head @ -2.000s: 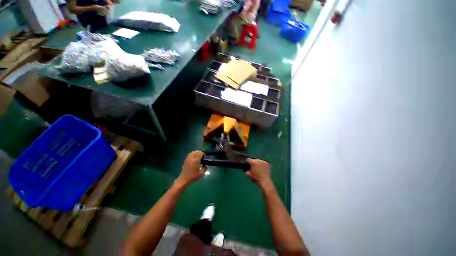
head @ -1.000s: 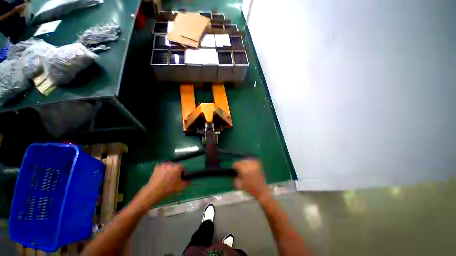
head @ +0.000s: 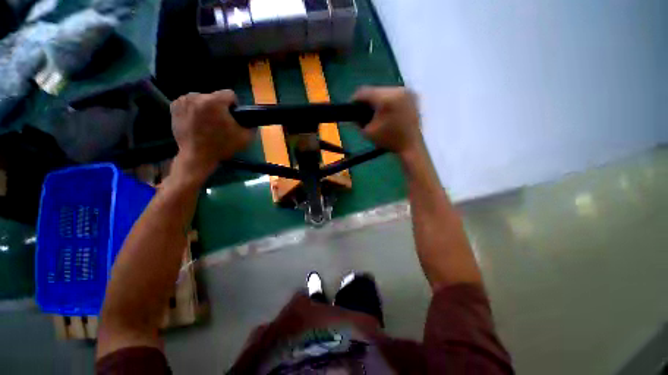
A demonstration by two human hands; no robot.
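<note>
My left hand (head: 210, 128) and my right hand (head: 390, 119) grip the two ends of the black pallet truck handle (head: 304, 114), raised in front of me. The orange pallet truck (head: 275, 150) lies beyond and below the handle, its two forks pointing away from me. The palletised load (head: 282, 35) of white-sided units is at the top edge, partly cut off. Its near side is at the fork tips; whether any fork length is under it is hidden.
A blue plastic crate (head: 77, 234) stands on a wooden slatted pallet (head: 183, 296) at the left. A green bench with bagged heaps (head: 77, 47) is at the upper left. A white wall (head: 498, 88) is at the right. My feet are on the grey walkway.
The truck has come back towards me and much more fork length shows outside the load. The handle and both hands are higher in view. The load has shifted towards the top edge.
</note>
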